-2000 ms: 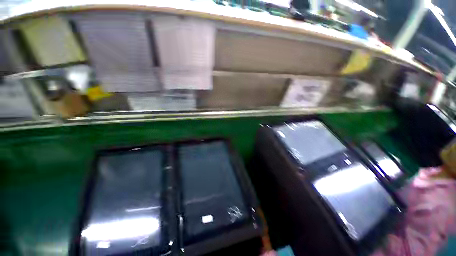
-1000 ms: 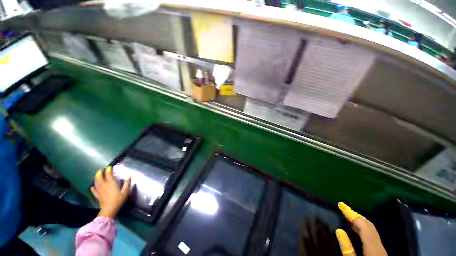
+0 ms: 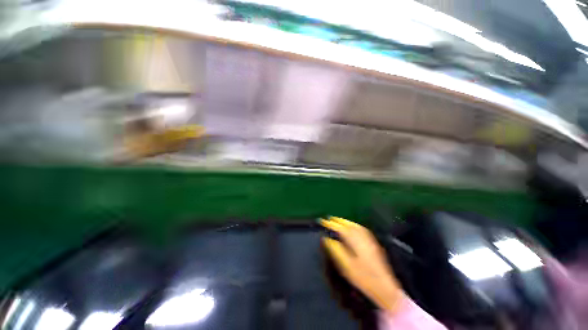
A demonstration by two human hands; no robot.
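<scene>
The picture is strongly blurred. A dark tablet (image 3: 216,264) with lamp glare lies in a black tray (image 3: 274,251), and a second dark tablet (image 3: 298,258) lies right of the centre bar. My right hand (image 3: 364,261), with yellow finger cots and a pink sleeve, is over the right tablet's upper right edge. Its fingers point up and left, look apart, and show nothing held; contact cannot be told. My left hand is not in view. Another dark glossy tablet (image 3: 77,271) lies at the left.
Glossy tablets (image 3: 483,235) with glare stand at the right. A pink sleeve (image 3: 574,287), apparently another person's, shows at the right edge. The green bench (image 3: 193,193) meets a grey partition with paper sheets (image 3: 303,97) and a blurred brown box (image 3: 138,138).
The view has swung right. My left hand, which was on the left tablets, has left the picture. My right hand now shows nearer the centre, over the middle tray's right side.
</scene>
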